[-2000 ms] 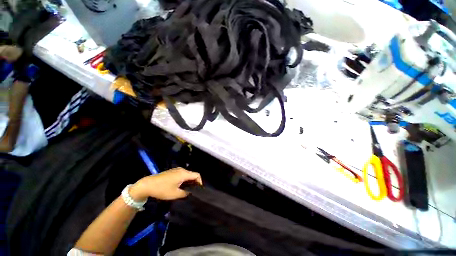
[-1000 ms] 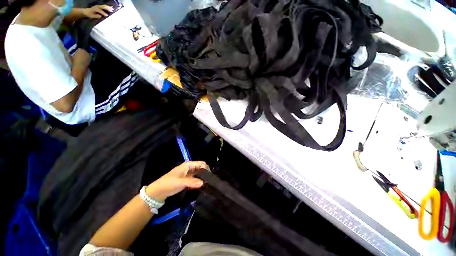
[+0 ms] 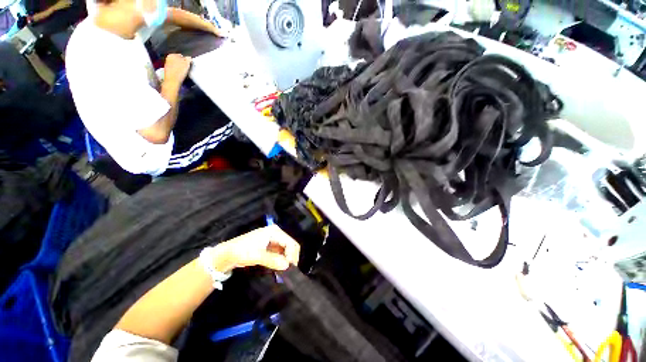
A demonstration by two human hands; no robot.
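My left hand [image 3: 263,251], with a white band on the wrist, pinches the end of a black fabric strip [image 3: 329,311]. The strip runs down and to the right over my lap to the bottom edge of the picture. My right hand is not in view. A big tangled pile of black strips [image 3: 425,120] lies on the white table, with loops hanging toward its front edge.
Snips [image 3: 563,331] and red-and-yellow scissors [image 3: 618,345] lie at the table's lower right. Wide black cloth [image 3: 163,233] is draped at left beside a blue crate [image 3: 39,297]. A person [image 3: 117,92] sits at upper left, near a grey-white machine [image 3: 280,42].
The view has swung left, so the pile, scissors and snips sit further right and lower, and more of the seated person shows. My left hand still holds the strip.
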